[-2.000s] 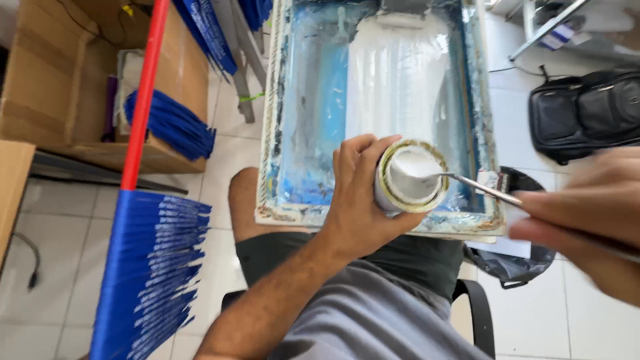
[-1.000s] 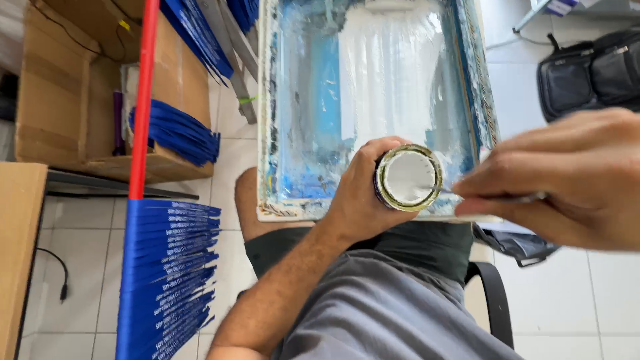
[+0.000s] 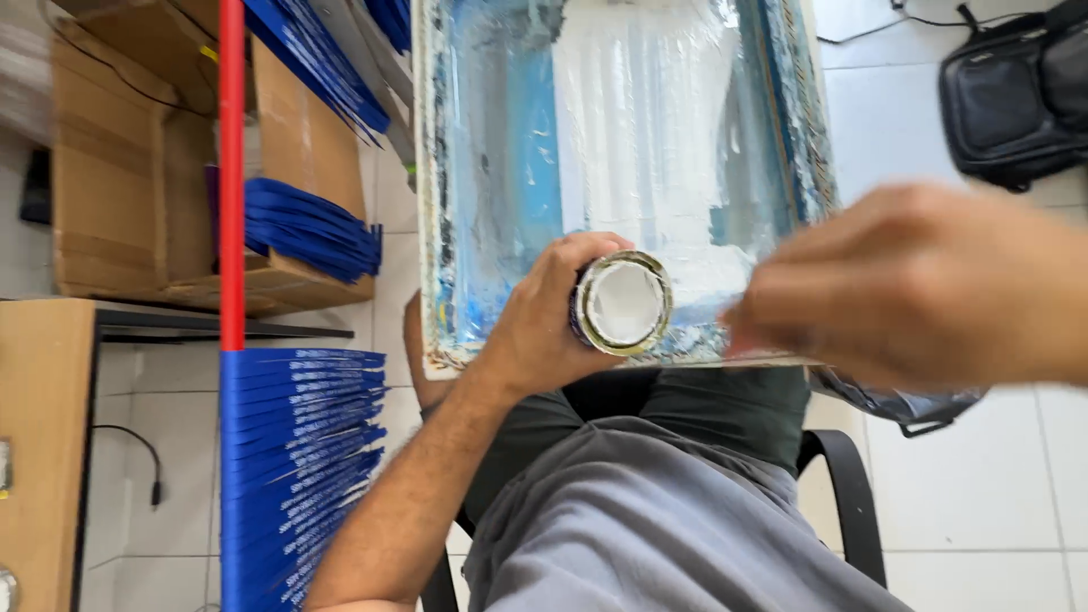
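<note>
My left hand (image 3: 552, 319) grips an open round can (image 3: 627, 304) of white paint or ink over the near edge of a framed screen-printing screen (image 3: 432, 212). A broad band of white ink (image 3: 642, 127) covers the screen's middle, beside a blue strip. To the right of the can is my right hand (image 3: 892, 289), blurred, with its fingers bunched near the frame's near right corner. What it holds, if anything, cannot be made out.
Blue printed lanyards (image 3: 314, 467) hang from a red bar (image 3: 231, 170) at left. Behind are a cardboard box (image 3: 110, 170) with more blue straps and a wooden tabletop (image 3: 42, 425). A black backpack (image 3: 994, 110) lies on the floor at right; a black chair armrest (image 3: 850, 501) is beside me.
Two seconds ago my right hand held a thin metal tool in the can's mouth; the hand is now away from the can. My left hand has kept its grip on the can.
</note>
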